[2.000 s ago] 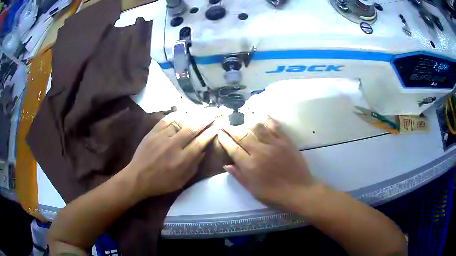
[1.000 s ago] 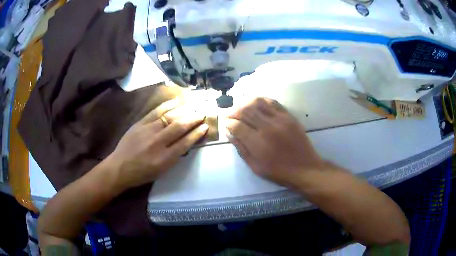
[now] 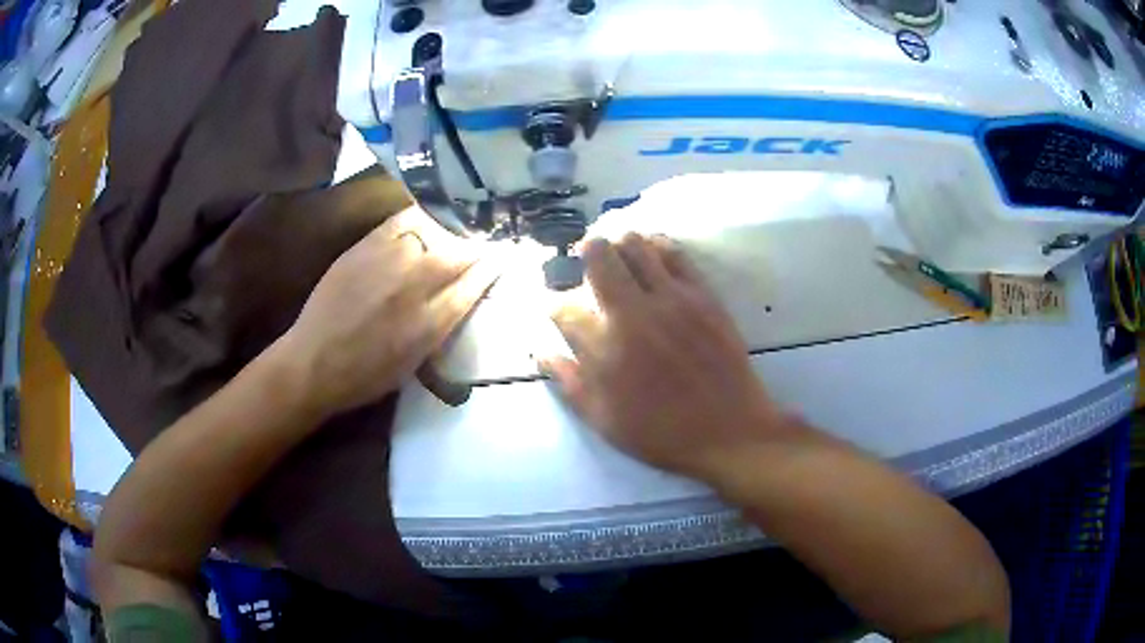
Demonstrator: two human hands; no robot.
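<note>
Brown cloth (image 3: 188, 239) lies bunched and folded left of the needle and hangs over the table's front edge. My left hand (image 3: 377, 308) lies on the cloth's right part, fingers pointing at the needle area. My right hand (image 3: 666, 352) rests on the machine bed (image 3: 804, 295), just right of and in front of the presser foot area. The white sewing machine (image 3: 741, 126) stands behind both hands. Strong lamp glare hides the needle, the fingertips and whatever lies under them, so I cannot tell whether either hand grips anything.
Thread snips (image 3: 935, 284) lie on the bed at the right, beside a tan printed label (image 3: 1026, 298). A measuring tape (image 3: 590, 540) runs along the table's front edge. Orange tape (image 3: 48, 364) is on the left. A blue basket (image 3: 1074, 528) is below right.
My left hand has moved left and slightly up, and the cloth edge by the needle has shifted left with it. My right hand has shifted slightly, staying by the presser foot.
</note>
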